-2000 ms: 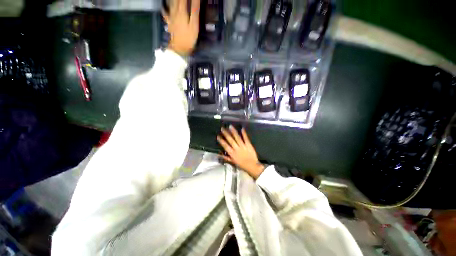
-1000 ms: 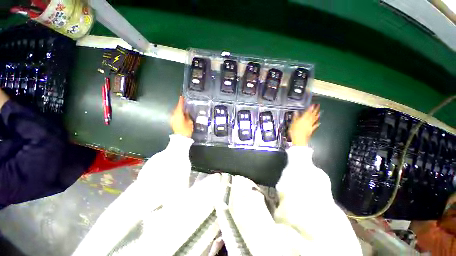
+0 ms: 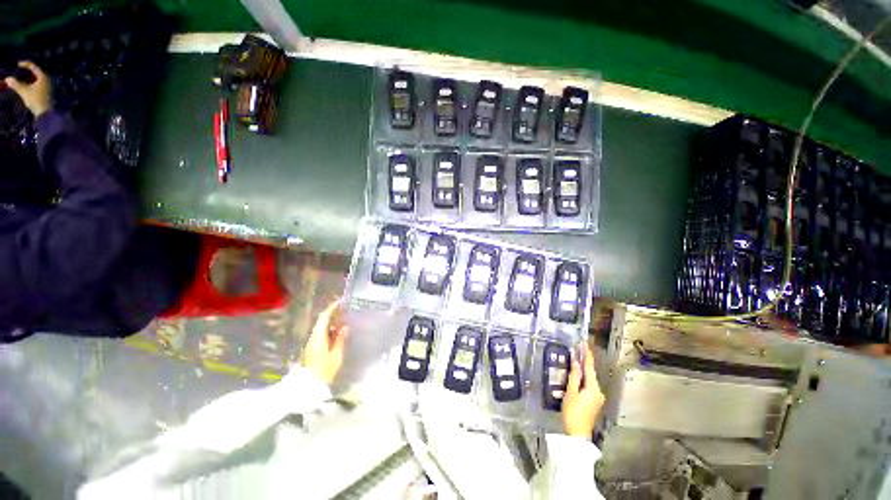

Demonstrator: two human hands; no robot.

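Note:
A clear blister tray [image 3: 376, 332] is held in both hands over my lap, tilted slightly. Black phones [image 3: 481, 273] with pale patches lie in its pockets; no phone shows in the lower left pocket. My left hand [image 3: 325, 344] grips its left edge, my right hand [image 3: 583, 395] its lower right edge. A second clear tray [image 3: 594, 195] lies on the green bench just beyond, with two rows of black phones [image 3: 488, 184]. The held tray's far edge is close to the bench tray's near edge; whether they touch I cannot tell.
A red pen or slim tool [image 3: 222, 142] and dark brown blocks [image 3: 256, 105] lie at the bench's left. Stacked filled trays [image 3: 782, 225] stand right, with a yellowish cord [image 3: 789, 195] over them. A person's dark sleeve [image 3: 73, 215] and a red stool [image 3: 210, 278] are left.
Both hands have moved from the tray on the bench towards my body, now holding a filled tray there. Another filled tray shows on the bench. The view has shifted.

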